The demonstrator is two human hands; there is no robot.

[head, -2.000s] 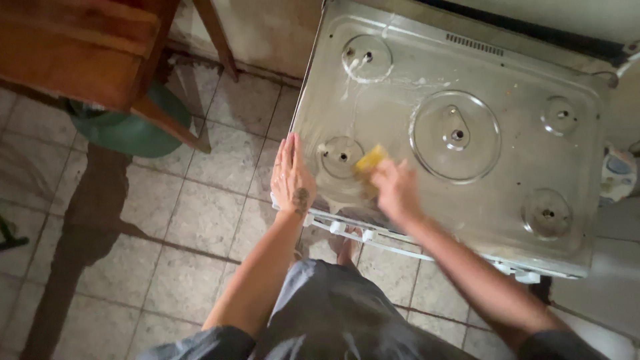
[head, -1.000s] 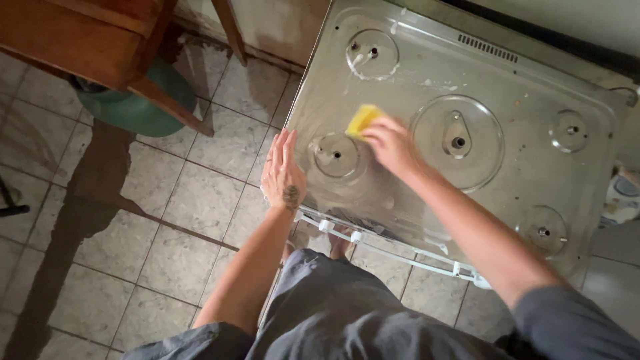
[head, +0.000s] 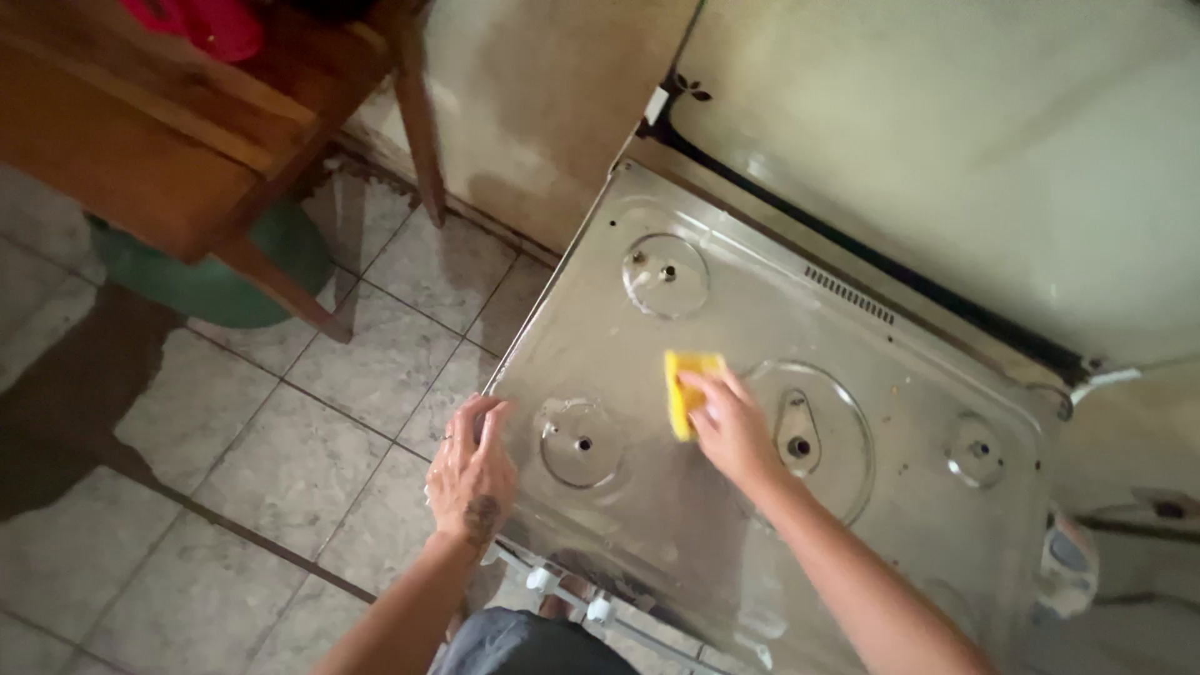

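A metal gas stove top (head: 694, 525) with round burner recesses fills the right half of the view, its burners and grates off. My right hand (head: 727, 417) grips a yellow sponge (head: 689, 394) flat on the surface, between the left front recess and the large central one. My left hand (head: 473, 464) rests on the stove's left edge near the front, fingers slightly bent over it, holding no loose object. Wet streaks and small specks show on the metal.
A wooden table or bench (head: 141, 159) stands at upper left, over a green basin (head: 244, 272). White knobs (head: 598, 609) line the stove's front. A raised pale lid (head: 937, 141) is behind it. The tiled floor (head: 281, 459) has a dark wet patch.
My right hand with the yellow sponge has moved from beside the left front recess toward the middle of the stove top. My left hand stays at the left edge. The view has shifted.
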